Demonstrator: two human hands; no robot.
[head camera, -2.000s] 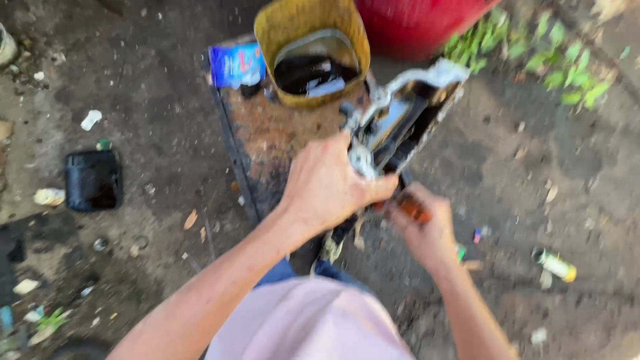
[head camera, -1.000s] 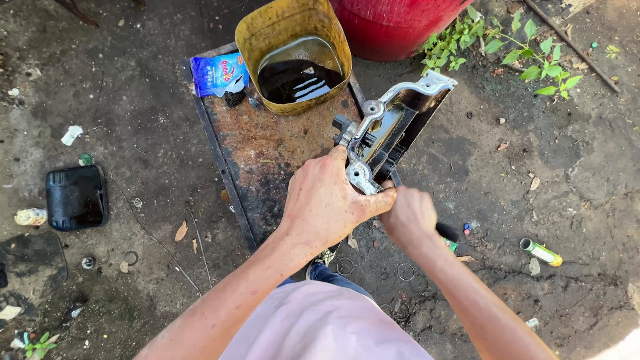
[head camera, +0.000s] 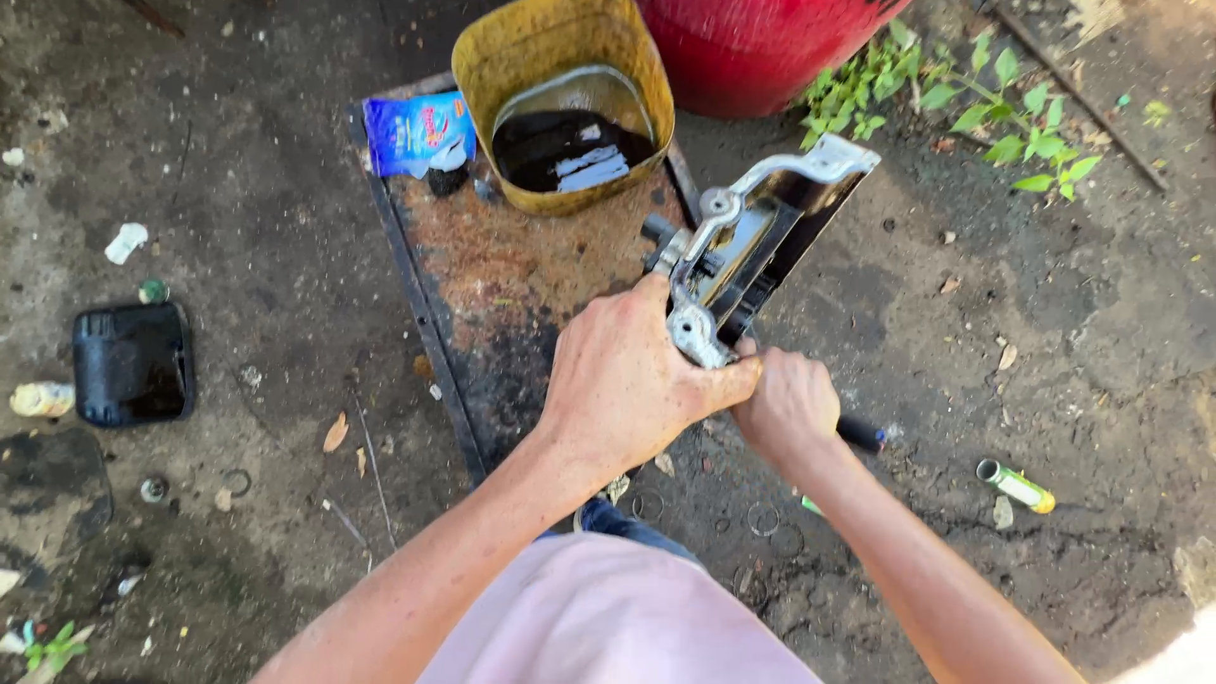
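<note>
My left hand (head camera: 632, 375) grips the near end of a cast metal engine cover (head camera: 750, 242), its oily dark inner side showing. The part is held tilted above the right edge of a rusty metal board (head camera: 532, 275). Beside the left thumb, my right hand (head camera: 788, 394) is closed around a tool with a black handle (head camera: 860, 433), whose butt sticks out to the right of the fist. The tool's working end is hidden by the hand and the part. A cut-open yellow plastic container (head camera: 570, 180) holding dark liquid stands on the board's far end.
A blue packet (head camera: 418, 133) lies at the board's far left corner. Behind it stands a red tub (head camera: 760, 57), with green weeds (head camera: 1035, 142) beside it. A black plastic container (head camera: 133, 366) is on the dirt at left, and a small tube (head camera: 1016, 486) lies at right.
Two seconds ago an orange-red part of the tool showed at my right hand; now the fist covers that place and a black handle end shows. My left hand has kept its hold on the cover.
</note>
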